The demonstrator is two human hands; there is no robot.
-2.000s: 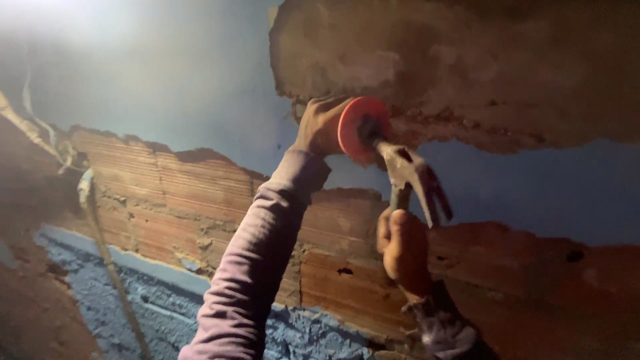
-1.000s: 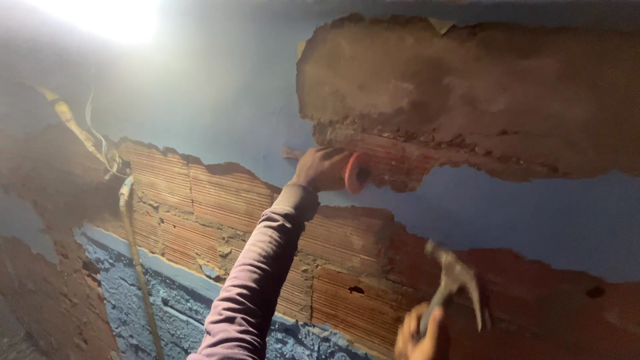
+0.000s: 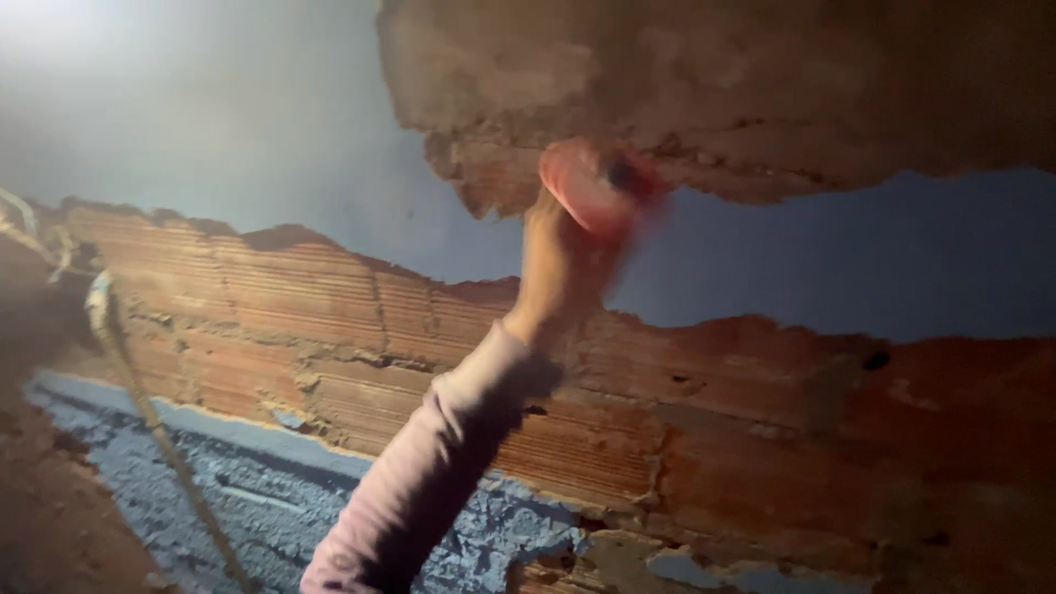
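Note:
My left hand, in a mauve sleeve, is raised at the middle of the view and closed around a chisel with a round red hand guard. The guard and the dark struck end are blurred, and the hand hides the blade. The hand is by the lower edge of a bared brown patch, where blue plaster meets broken masonry. My right hand and the claw hammer are out of view.
Bared ribbed clay bricks run across the wall. A hanging cable or tube and loose wires are at left. Rough blue-painted wall lies below. Bright light comes from the upper left.
My right hand and the claw hammer, both seen earlier, have left the view. My left hand with the chisel has moved right along the brown patch's lower edge.

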